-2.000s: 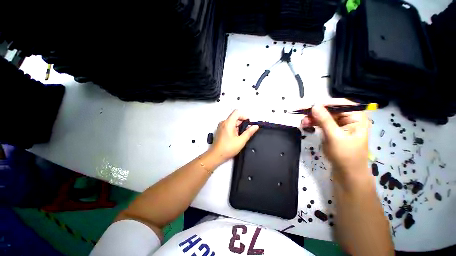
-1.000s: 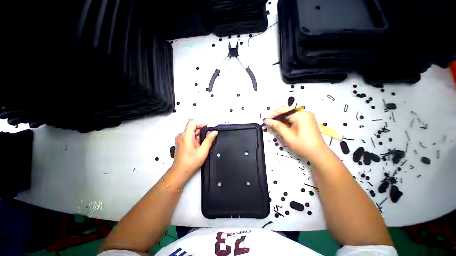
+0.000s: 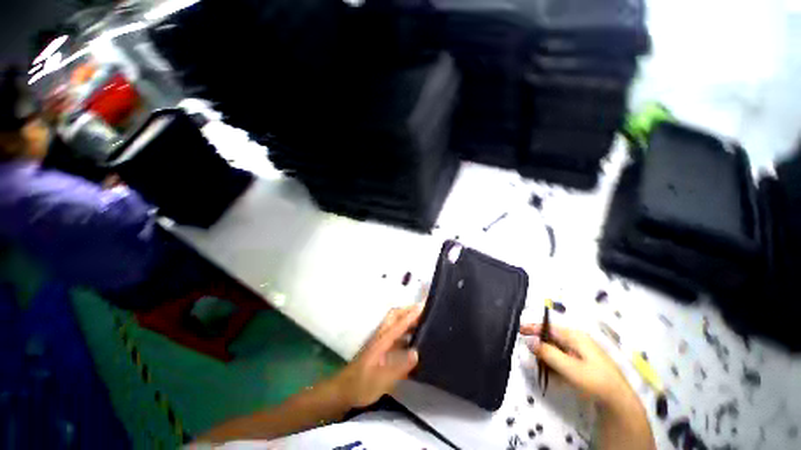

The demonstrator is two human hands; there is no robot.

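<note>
A black tablet case (image 3: pixel 470 325) is tilted above the table's front edge, its camera cut-out at the upper left corner. My left hand (image 3: pixel 383 356) grips its left edge. My right hand (image 3: pixel 571 356) is at its right side, with a fingertip at or near the edge. It holds a slim dark trimming knife (image 3: pixel 544 352) upright, yellow end up. A second yellow-handled tool (image 3: pixel 648 373) lies to the right. The nippers (image 3: pixel 518 220) lie beyond the case, badly blurred.
Tall black case stacks (image 3: pixel 369 132) stand beyond and left on the white table (image 3: pixel 290 237). Lower stacks (image 3: pixel 694 202) stand at right, by a bright green item (image 3: pixel 648 121). Black scraps (image 3: pixel 685 431) lie at right. A person in purple (image 3: pixel 70 220) is at far left, near a red stool (image 3: pixel 198 321).
The view has swung left and up. The case has been lifted and tilted; its camera cut-out now shows at upper left. My left hand has moved down its side. The knife now points down.
</note>
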